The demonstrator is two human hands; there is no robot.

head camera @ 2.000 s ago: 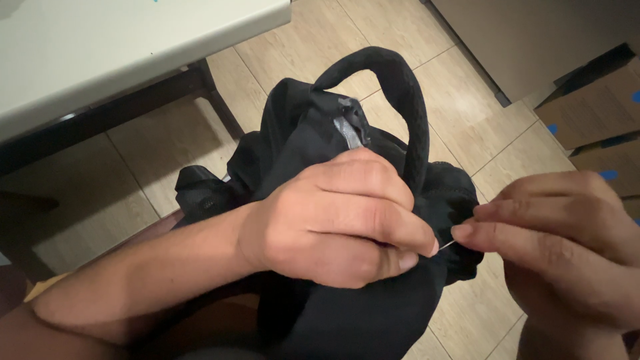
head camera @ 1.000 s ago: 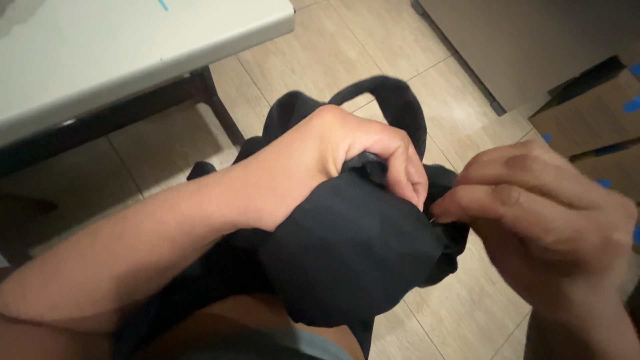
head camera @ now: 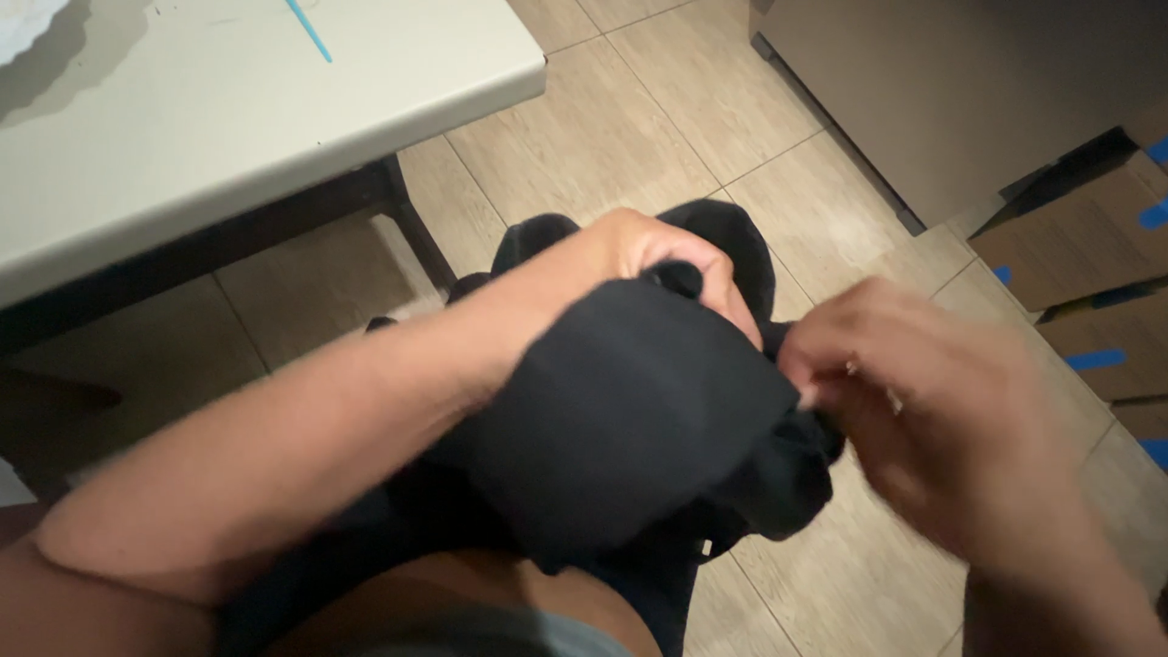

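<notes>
A bunched piece of black fabric [head camera: 639, 411] lies over my lap, with a loop of black cloth [head camera: 730, 246] standing up behind it. My left hand [head camera: 680, 255] is shut on the fabric at its upper edge, its fingertips partly tucked behind a fold. At the fabric's right edge, my right hand [head camera: 903, 392] has its thumb and fingertips pinched together, blurred by motion. Something small and pale shows at those fingertips, but whether it is a needle, thread or part of a finger I cannot tell.
A white table [head camera: 365, 119] with a thin blue strip [head camera: 310, 32] on it stands at the upper left. Cardboard boxes [head camera: 1086, 237] with blue tape are stacked at the right, beside a large grey-brown panel [head camera: 967, 82]. Tiled floor [head camera: 584, 137] lies between.
Two seconds ago a thin needle-like thing showed between my hands; it is not discernible now. My left hand has moved up behind a fold of the fabric, which now covers part of it.
</notes>
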